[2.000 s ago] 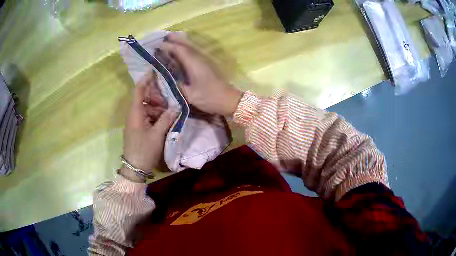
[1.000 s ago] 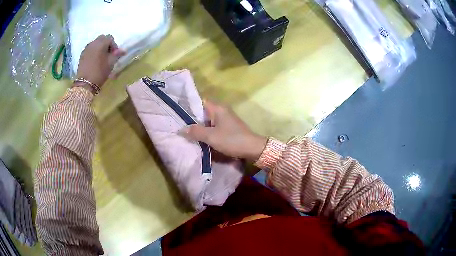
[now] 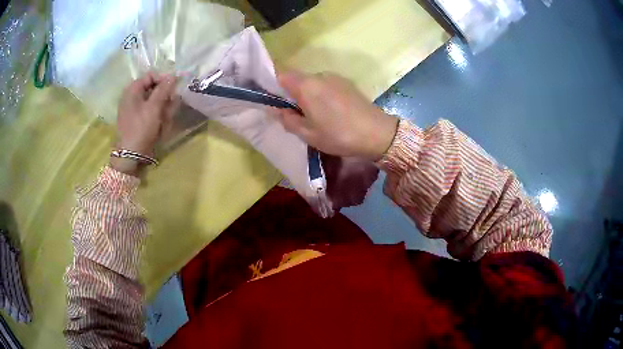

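Observation:
The pink zip pouch (image 3: 273, 136) hangs partly over the table's front edge, its dark zipper bent and showing on top, with a silvery puller at its upper left end. My right hand (image 3: 335, 112) is closed around the pouch's middle. My left hand (image 3: 145, 112) pinches the edge of a clear poly bag (image 3: 188, 34) with thumb and fingers, at the pouch's upper left end. The pouch's upper corner overlaps the clear plastic; whether it is inside the bag's mouth is hard to tell.
The stack of empty poly bags (image 3: 82, 58) lies at the upper left, beside green scissors handles (image 3: 42, 67) and crumpled plastic (image 3: 14, 51). The black tape dispenser (image 3: 283, 8) is cut off at the top. Packed pouches (image 3: 481, 20) lie upper right; unpacked pouches (image 3: 12, 279) lie at the left edge.
My left hand has taken hold of a poly bag and drawn it toward the pouch. My right hand has lifted the pouch and moved it up and right, bending it.

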